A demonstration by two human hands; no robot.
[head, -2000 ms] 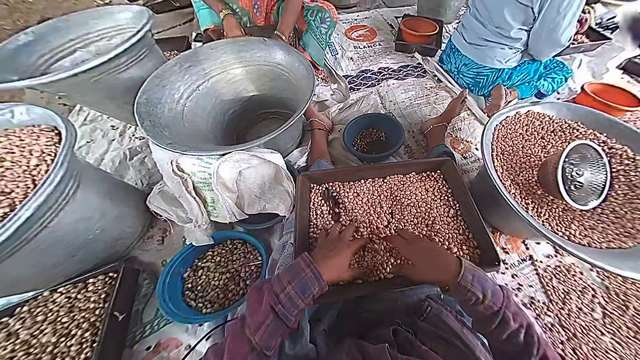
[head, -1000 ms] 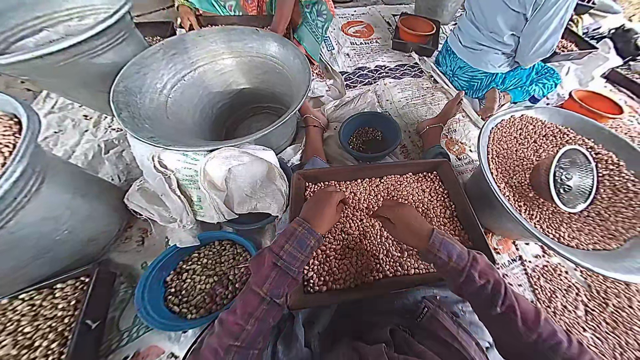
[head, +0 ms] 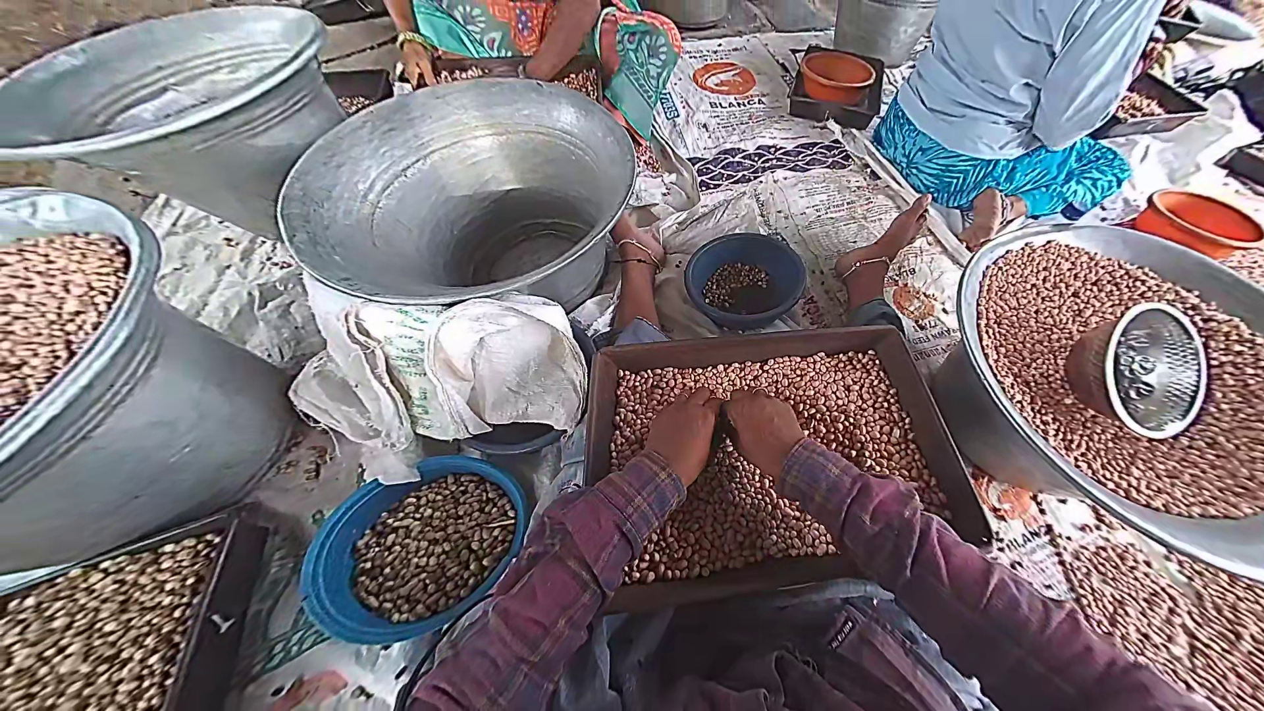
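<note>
A brown rectangular tray [head: 770, 583] filled with light brown nuts or beans [head: 736, 528] lies in front of me. My left hand [head: 684, 432] and my right hand [head: 762, 431] are close together above the middle of the tray, fingers curled inward. A small dark thing shows between the two hands; what it is, and which hand holds it, I cannot tell. Beyond the tray, between my feet, stands a small dark blue bowl [head: 746, 259] with a few darker nuts. At the tray's left, a blue basin [head: 326, 568] contains darker, mottled nuts.
Large metal basins stand left [head: 197, 395], ahead [head: 454, 188] and right [head: 973, 306]; the right one bears a metal cup [head: 1153, 370] on nuts. White sacks [head: 504, 360] lie beside the ahead basin. Another nut tray [head: 232, 602] is lower left. Two people sit beyond, with their own trays.
My hands were spread low on the nuts two seconds ago, then lifted apart with curled fingers. Now they are closer together over the middle of the tray.
</note>
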